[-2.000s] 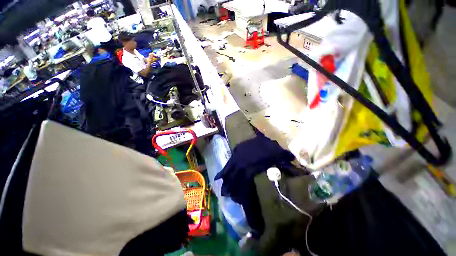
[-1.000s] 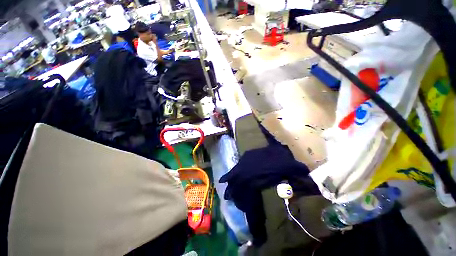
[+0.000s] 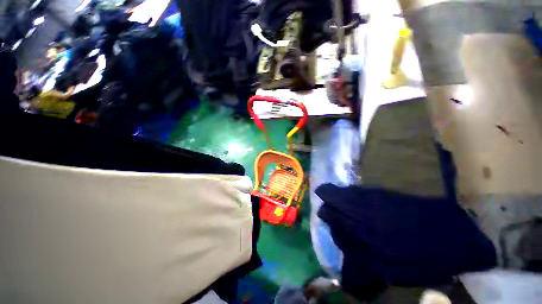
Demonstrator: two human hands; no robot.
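Observation:
No hand of mine can be made out. A large cream garment [image 3: 125,231] hangs at the lower left, its smooth end reaching toward the middle. Black garments [image 3: 119,148] lie behind it and show under its edge. A navy cloth [image 3: 410,237] is draped over olive padding [image 3: 401,148] at the lower right. A pale round end [image 3: 435,297], perhaps of the white cable, is cut off by the bottom edge. Small blurred grey and brownish shapes at the bottom middle cannot be identified.
A small red and orange toy trolley [image 3: 279,187] stands on the green floor [image 3: 223,139] beside the cream garment. A sewing machine [image 3: 288,62] sits on a white table beyond it. A bluish-white wrapped long thing [image 3: 334,196] runs beside the padding.
The view has tilted down and swung. The cream garment now fills more of the lower left, and the trolley and navy cloth sit further right. The bags, bottles, hanger and seated person are out of view.

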